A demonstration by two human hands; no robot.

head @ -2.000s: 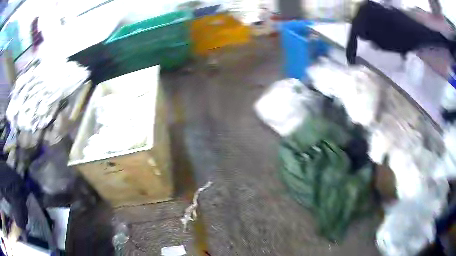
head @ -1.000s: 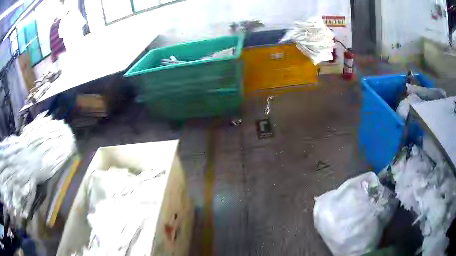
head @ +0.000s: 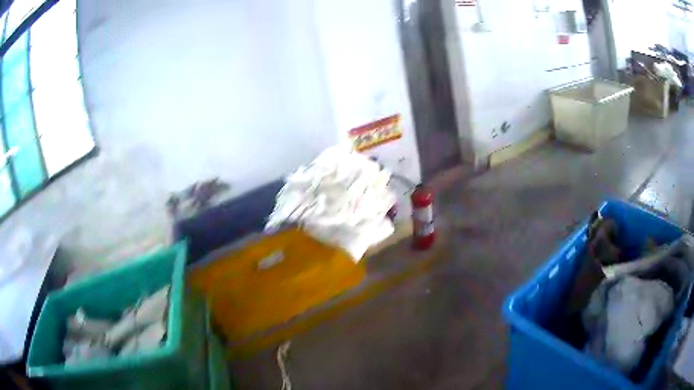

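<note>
Neither of my hands is in view. Nearest in front are a green bin point(head: 196, 335) at the lower left with pale pieces point(head: 125, 331) inside, and a blue bin point(head: 533, 343) at the lower right holding white and dark cloth-like material point(head: 630, 312). Between and behind them stands an orange-yellow bin point(head: 281, 286) with a heap of white pieces point(head: 335, 199) at its right end. The picture is somewhat blurred.
A red fire extinguisher point(head: 423, 219) stands by the wall near a dark doorway point(head: 434, 91). A cream bin point(head: 590, 118) stands farther right, with a brown box point(head: 649, 95) beyond. A pale strip point(head: 284, 366) lies on the floor. A table edge point(head: 47, 282) shows at left.
The view has moved forward and turned right. The green, orange and blue bins are nearer. The cream bin of white pieces, the white bag and the green sack have left the picture.
</note>
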